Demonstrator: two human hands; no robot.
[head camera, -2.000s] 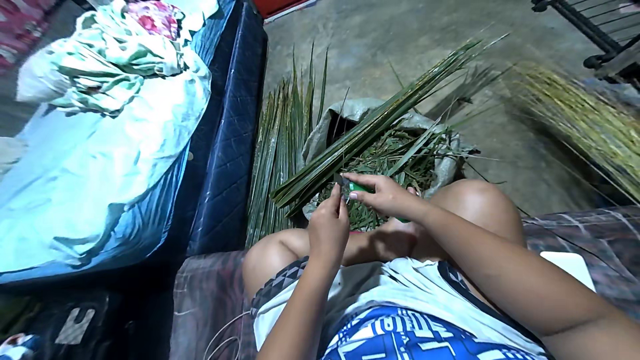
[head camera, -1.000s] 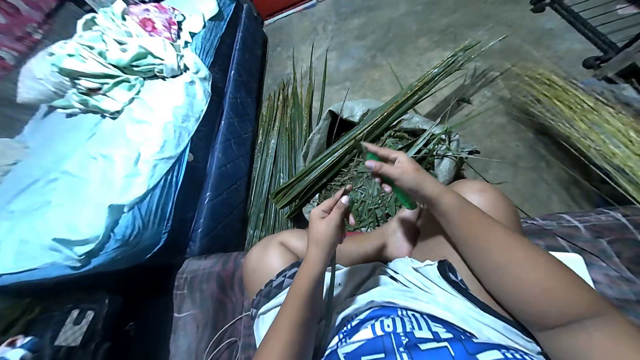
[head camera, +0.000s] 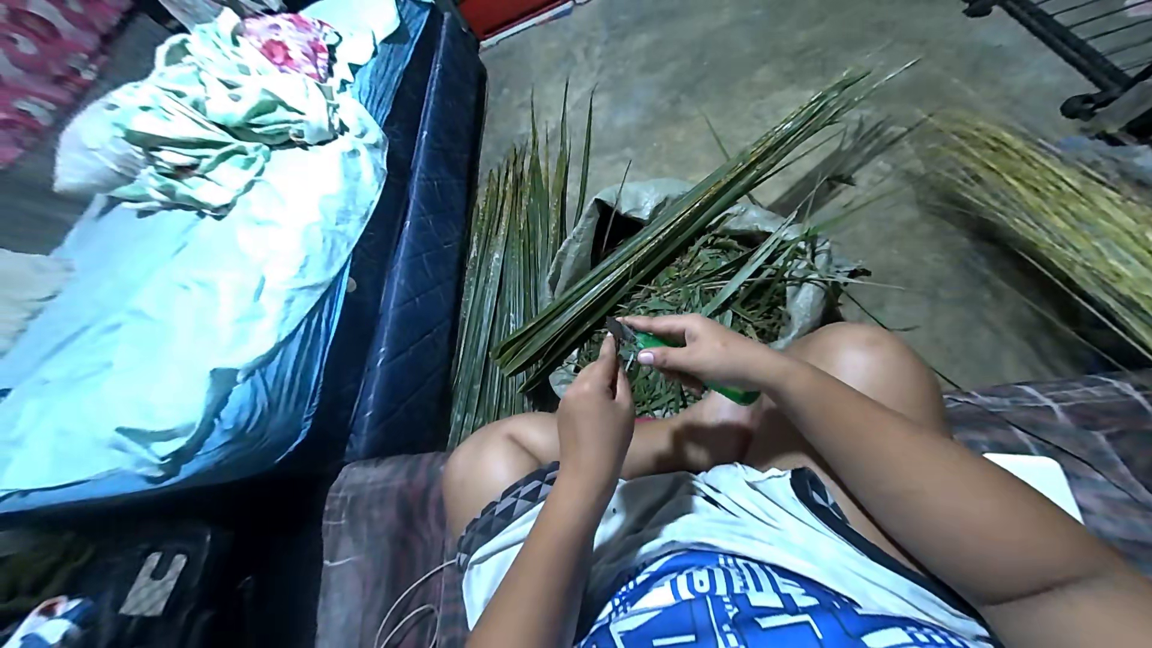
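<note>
My right hand (head camera: 706, 351) is closed around the green handle of a small knife (head camera: 733, 393), its dark blade (head camera: 617, 328) pointing left at my left fingertips. My left hand (head camera: 596, 405) has thumb and forefinger pinched right at the blade; whatever thin piece lies between them is too small to make out. Just beyond both hands, a bundle of long green palm leaves (head camera: 666, 225) lies slantwise across an open woven sack (head camera: 648, 193). Leaf scraps (head camera: 720, 279) fill the sack.
More long leaves (head camera: 499, 270) stand between the sack and a blue mattress (head camera: 405, 243) on the left. A yellowish bundle of thin strips (head camera: 1053, 207) is at the right. A black metal frame (head camera: 1035, 36) stands at upper right. Crossed legs flank the sack's near side.
One second ago my hands were apart, the knife raised to the right; now the blade is back at my left fingertips, much as two seconds ago. The leaf bundle has not moved.
</note>
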